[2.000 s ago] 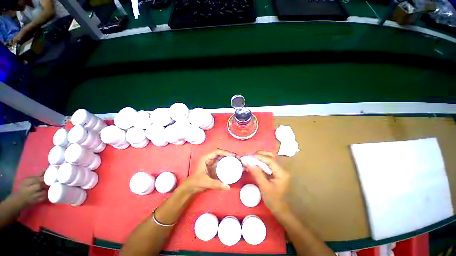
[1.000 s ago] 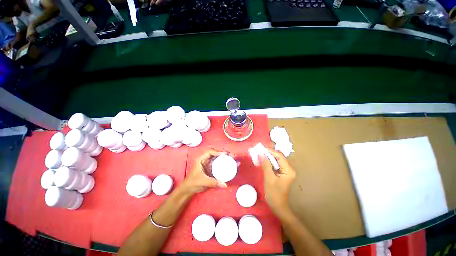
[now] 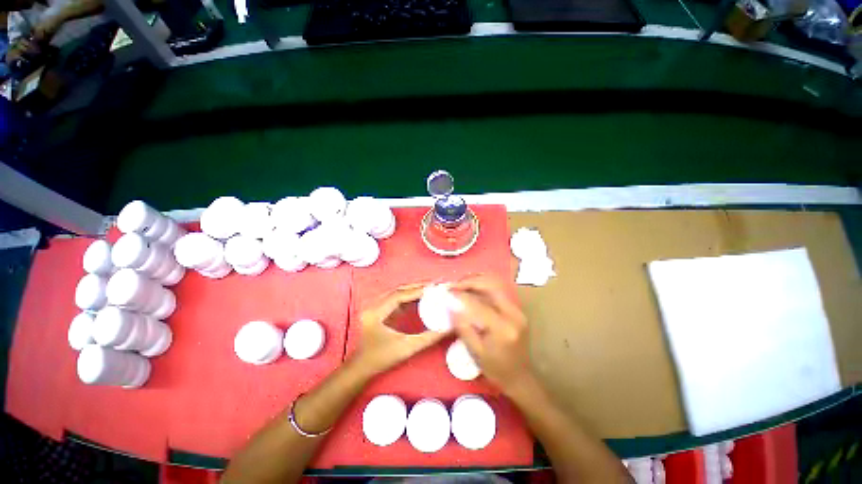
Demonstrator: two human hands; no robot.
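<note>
A white round part [image 3: 436, 307] is held between my two hands above the red mat. My left hand [image 3: 389, 328] grips it from the left, with thumb and fingers around its edge. My right hand [image 3: 490, 326] is at its right side, fingers against the part's face. The wiping cloth is not clearly told apart from the white part here; the fingers hide it. A loose white part [image 3: 463, 361] lies just below my right hand, partly covered by it. A row of three white parts [image 3: 428, 424] lies at the near edge.
Leaning white columns [image 3: 128, 291] stand far left, a white cluster [image 3: 307, 227] at the back, two loose parts [image 3: 304, 338] mid-mat. An open-lidded clear bottle [image 3: 450, 230], crumpled wipes [image 3: 532, 256] and white foam sheet [image 3: 745, 340] on cardboard [image 3: 605, 350]. Red bin [image 3: 775, 458] below the bench edge. A person's arms show top left.
My right hand, apart from the part with the cloth a second ago, has moved left onto the part. My left hand still holds the part. The view has shifted slightly.
</note>
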